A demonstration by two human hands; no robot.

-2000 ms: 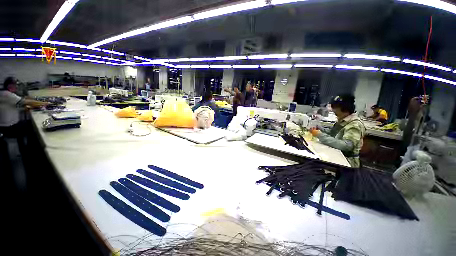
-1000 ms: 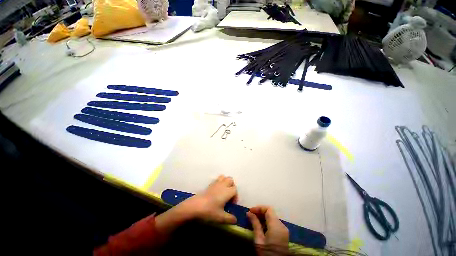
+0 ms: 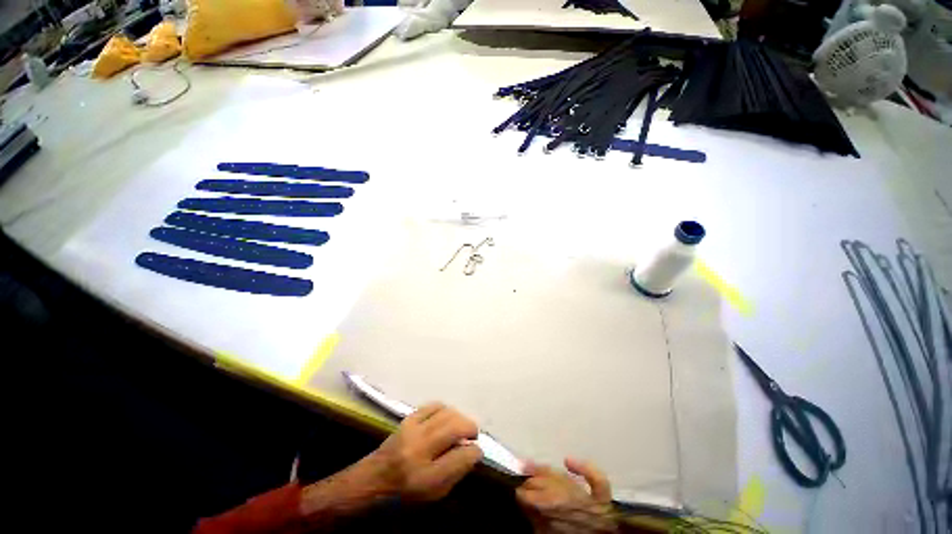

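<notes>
A long strap piece [image 3: 378, 394] is turned up at the front edge of the beige board [image 3: 501, 344], its pale underside showing. My left hand [image 3: 430, 451] grips it around the middle. My right hand [image 3: 567, 499] holds it further right with the fingertips, another finger raised off it. The right hand partly hides the strap's right part. No needle can be made out. The white thread cone [image 3: 665, 263] stands upright at the board's back right; a thin thread runs from it towards the front edge.
Dark scissors [image 3: 799, 426] lie right of the board. Several blue straps [image 3: 235, 273] lie in a row at left. Thin bent cords [image 3: 470, 258] are on the board's far part. Black straps [image 3: 595, 99] and a white fan [image 3: 861, 61] are at the back. Grey-blue looped strips [image 3: 898, 323] lie at right.
The view first swung down from the room to the board. Since then, the strap has been turned from its dark blue face to its pale underside, and both hands have shifted slightly.
</notes>
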